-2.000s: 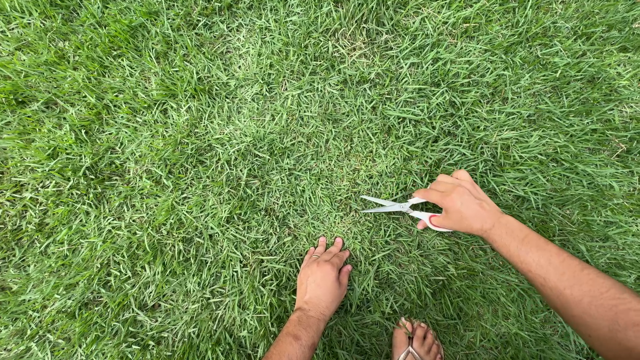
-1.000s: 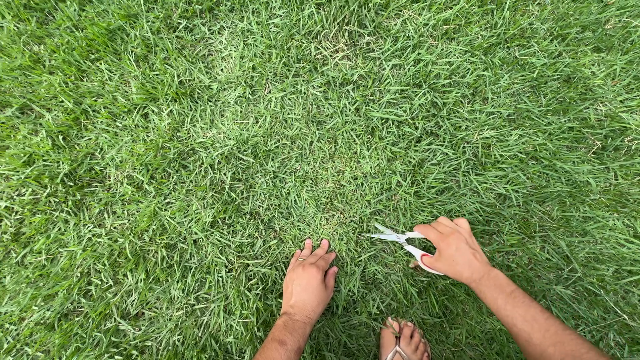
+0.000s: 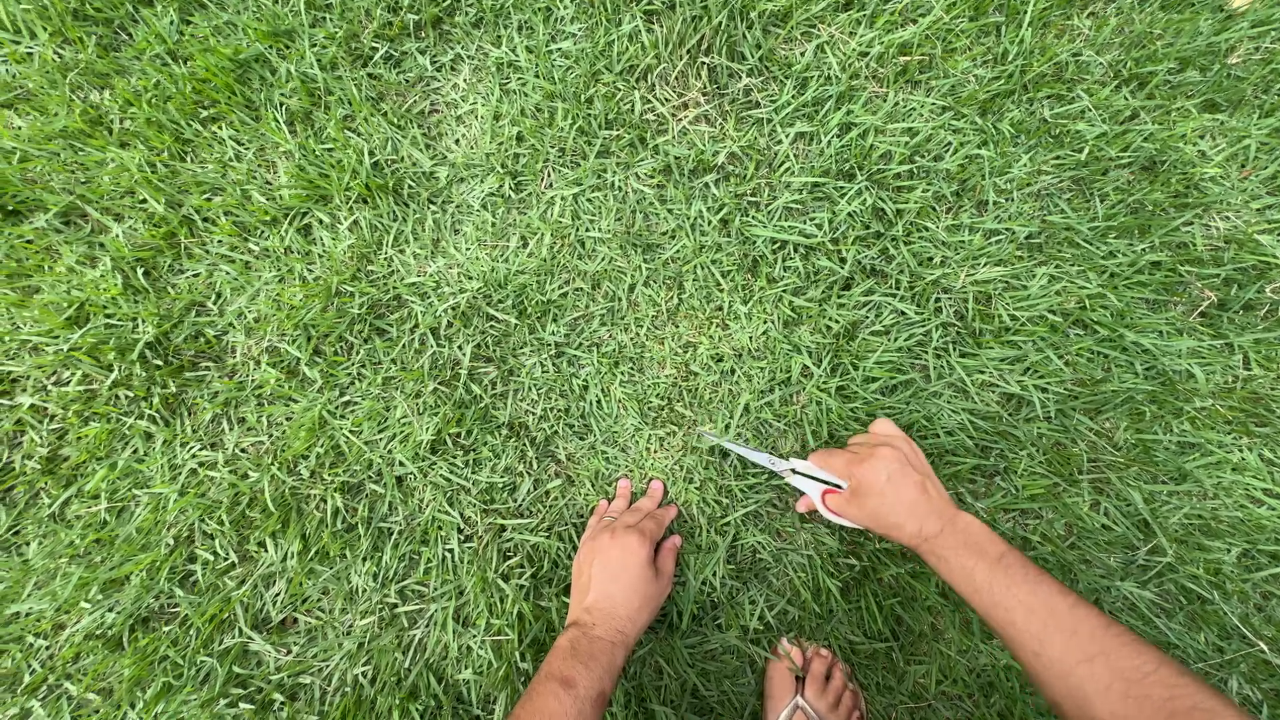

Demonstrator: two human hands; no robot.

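My right hand [image 3: 885, 485] grips a pair of scissors [image 3: 745, 450] by white handles with red inside the loop. The metal blades are closed together and point up and left, low over the grass [image 3: 640, 300]. My left hand [image 3: 622, 565] lies palm down on the grass, left of and below the blade tips, with a ring on one finger. Its fingers are slightly apart and point away from me. Nothing shows in it, though its palm is hidden.
A foot in a thong sandal [image 3: 812, 685] stands on the grass at the bottom edge, between my two forearms. Short cut-looking blades lie around the middle, with longer grass toward the sides. A drier, yellowish patch [image 3: 690, 100] shows near the top.
The scissor blades, spread apart in both earlier frames, are now closed. My right hand still holds the handles. My left hand remains palm down on the grass.
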